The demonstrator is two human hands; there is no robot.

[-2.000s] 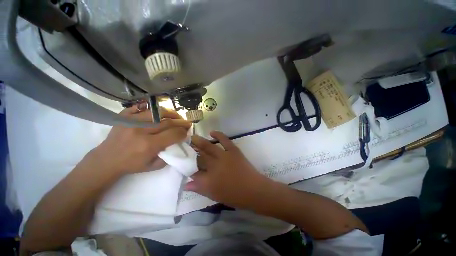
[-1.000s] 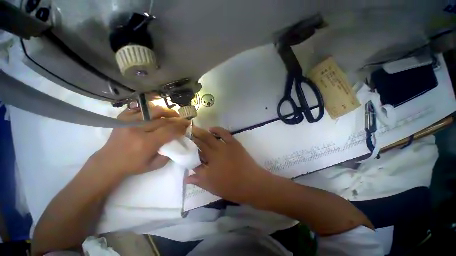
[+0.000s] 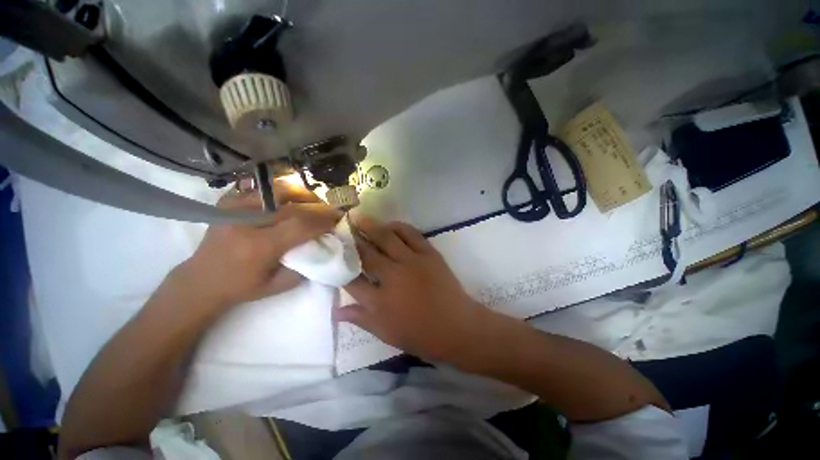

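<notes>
The white garment cloth (image 3: 261, 337) lies left of the needle area, with a bunched white piece (image 3: 325, 260) rising between my hands. My left hand (image 3: 247, 252) presses and grips the cloth, its fingertips partly hidden behind the machine parts. My right hand (image 3: 409, 292) is at the cloth's right edge, fingers bent close to the needle area. A slim metal tool (image 3: 363, 239) shows between its fingers; its exact kind is unclear. The sewing machine head (image 3: 396, 54) spans the top. The lamp lights the presser foot area, where the needle tip is hidden.
Black shears (image 3: 542, 180) lie right of the needle, beside a tan paper tag (image 3: 604, 157). Thread snips (image 3: 668, 225), curled white tape (image 3: 697, 205) and a flat dark pouch (image 3: 733, 151) are farther right. A printed ruler scale (image 3: 575, 272) runs along the front edge. White cloth (image 3: 692, 314) hangs below.
The whole view shifted left, then slightly back right. My right hand's fingers have changed their bend, and the slim tool shows more clearly. The bunched white piece has changed shape slightly.
</notes>
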